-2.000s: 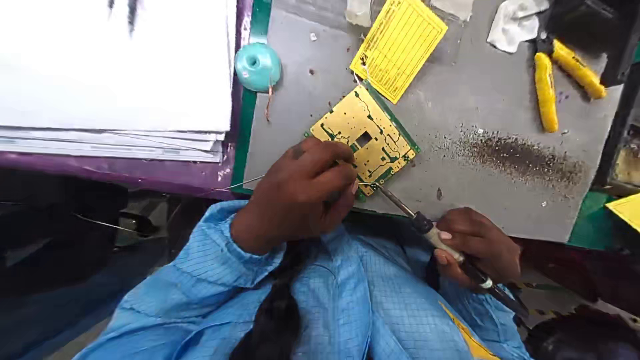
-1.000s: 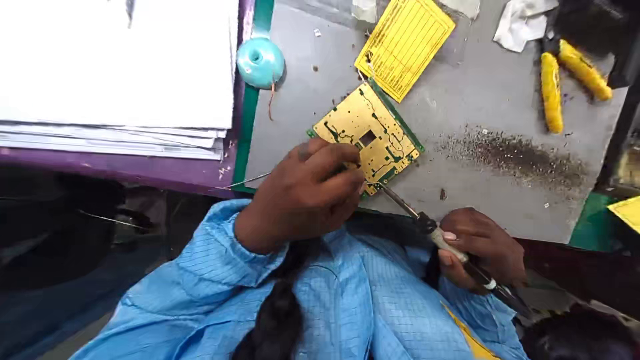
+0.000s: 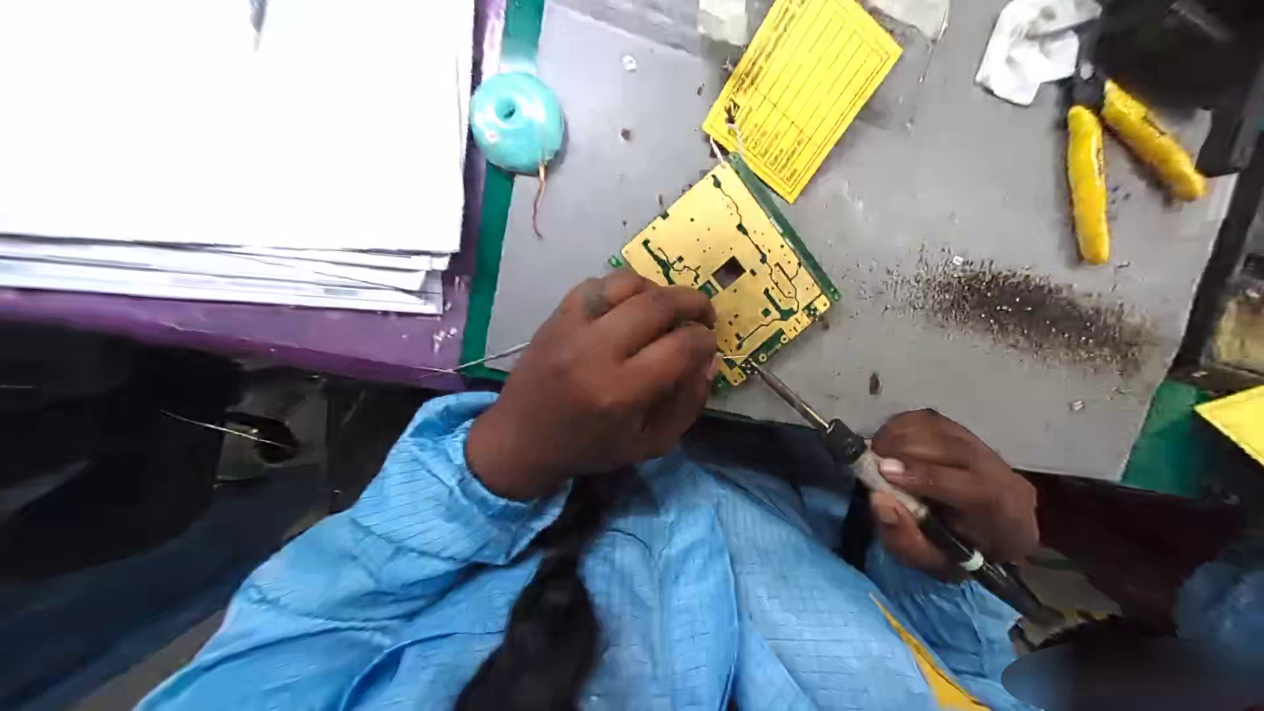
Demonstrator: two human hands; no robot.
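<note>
A gold-and-green circuit board (image 3: 731, 267) lies tilted on the grey work mat near its front edge. My left hand (image 3: 612, 380) is over the board's lower left corner, fingertips pinched on a thin solder wire (image 3: 494, 355), whose length trails out to the left. My right hand (image 3: 948, 489) grips the handle of a soldering iron (image 3: 869, 469). The iron's tip is at the lower corner of the board, just right of my left fingertips. A yellow printed tag (image 3: 805, 94) is tied by string to the board's top corner.
A turquoise round dispenser (image 3: 516, 122) with copper-coloured braid stands left of the board. Stacked papers (image 3: 227, 128) cover the left side. Yellow-handled pliers (image 3: 1088, 183) and a crumpled white cloth (image 3: 1032, 49) lie at the upper right. Dark debris (image 3: 1027, 311) is scattered right of the board.
</note>
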